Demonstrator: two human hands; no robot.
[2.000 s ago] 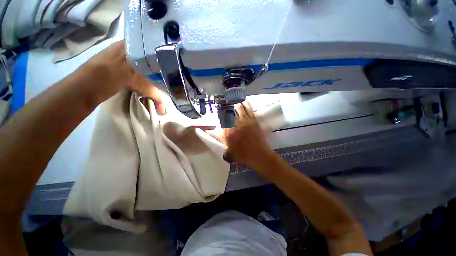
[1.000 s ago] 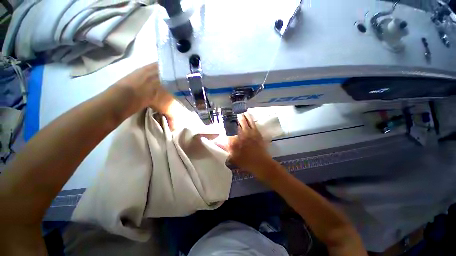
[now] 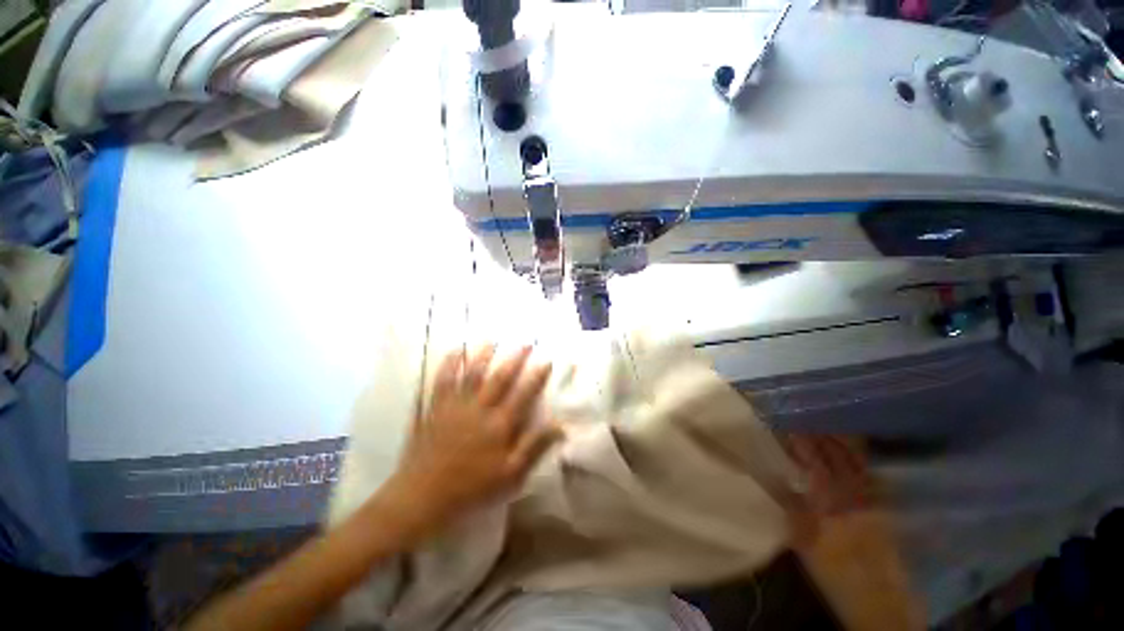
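The beige pleated garment piece [image 3: 641, 493] lies spread from under the needle area over the table's front edge towards my lap. Its folds run towards me. My left hand [image 3: 475, 425] lies on the cloth, left of and in front of the needle, palm down with fingers spread. My right hand [image 3: 838, 487] is blurred at the right edge of the cloth, and its grip cannot be made out. The presser foot area [image 3: 592, 302] of the white sewing machine [image 3: 641, 123] is just beyond the cloth, in bright glare.
Layered grey-white and beige pieces [image 3: 234, 74] lie at the table's upper left. Blue tape [image 3: 96, 265] marks the left end. Small items [image 3: 961, 314] lie under the machine arm at right. Blue-grey cloth [image 3: 37, 456] hangs at the left.
Both hands have moved from beside the needle towards me, the right one also outward. The cloth has shifted right and is spread wider. The view has shifted slightly left.
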